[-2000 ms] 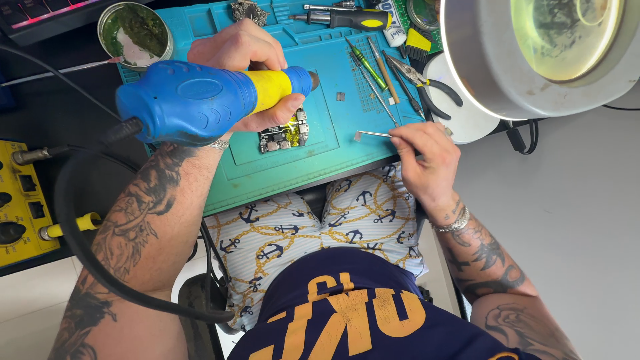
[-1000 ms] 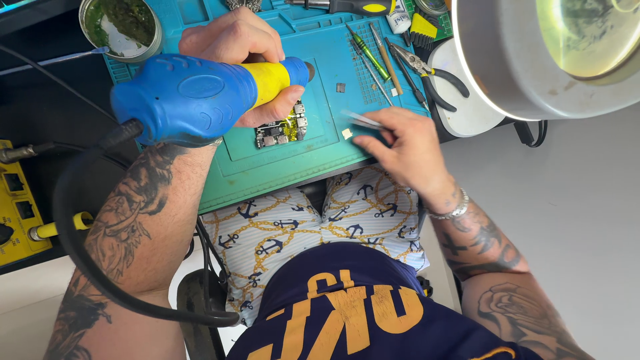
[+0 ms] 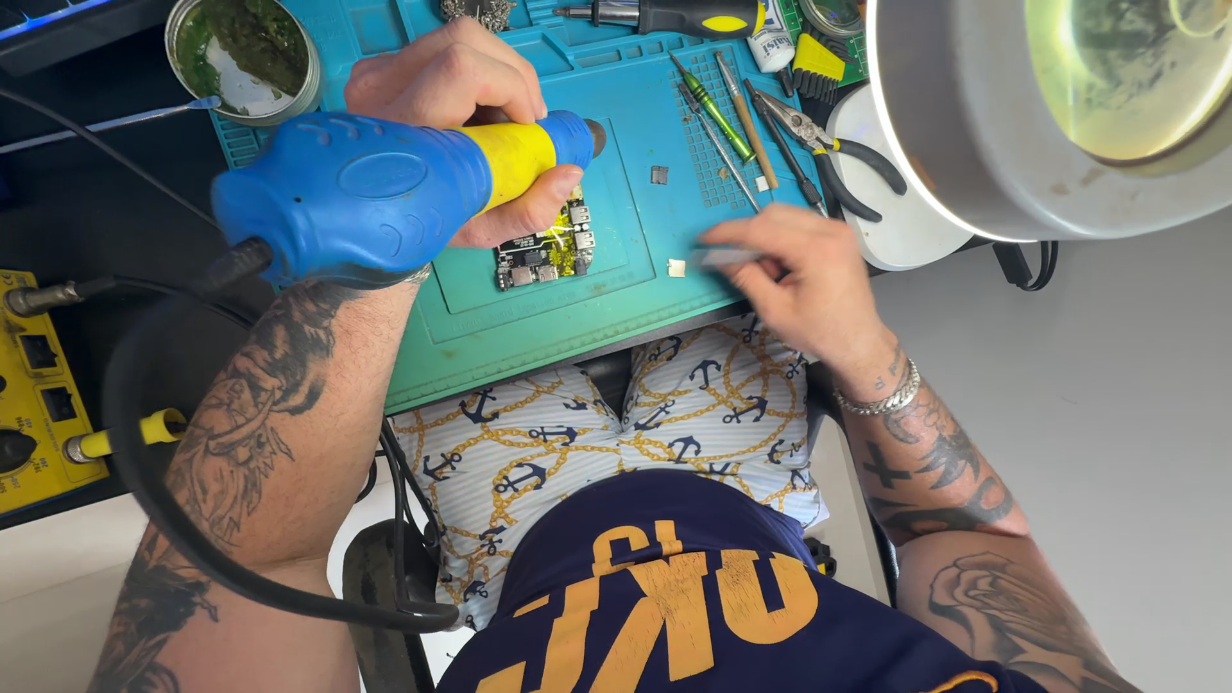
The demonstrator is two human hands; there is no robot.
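Note:
My left hand (image 3: 472, 115) is closed around a blue and yellow hot-air gun (image 3: 385, 188), its nozzle pointing right above the mat. Partly under that hand lies a small black circuit board (image 3: 549, 252) with metal connectors and yellow tape. My right hand (image 3: 784, 274) pinches a thin metal tool, blurred, probably tweezers (image 3: 729, 256). Just left of the tool's tip, a small pale square piece (image 3: 677, 268) rests on the teal silicone mat (image 3: 500, 332). A small dark square chip (image 3: 659, 174) lies farther back.
Several slim tools, including a green pen-like one (image 3: 717, 111), lie beside pliers (image 3: 828, 144) at the back right. A ring-lit magnifier lamp (image 3: 1059, 125) overhangs the right side. A round tin (image 3: 241, 58) stands back left; a yellow station (image 3: 43, 385) is at far left.
The pale piece, at the tool's tip two seconds ago, now lies on the mat with the tool apart from it. My right hand has moved nearer the mat's front edge. The left hand keeps its grip.

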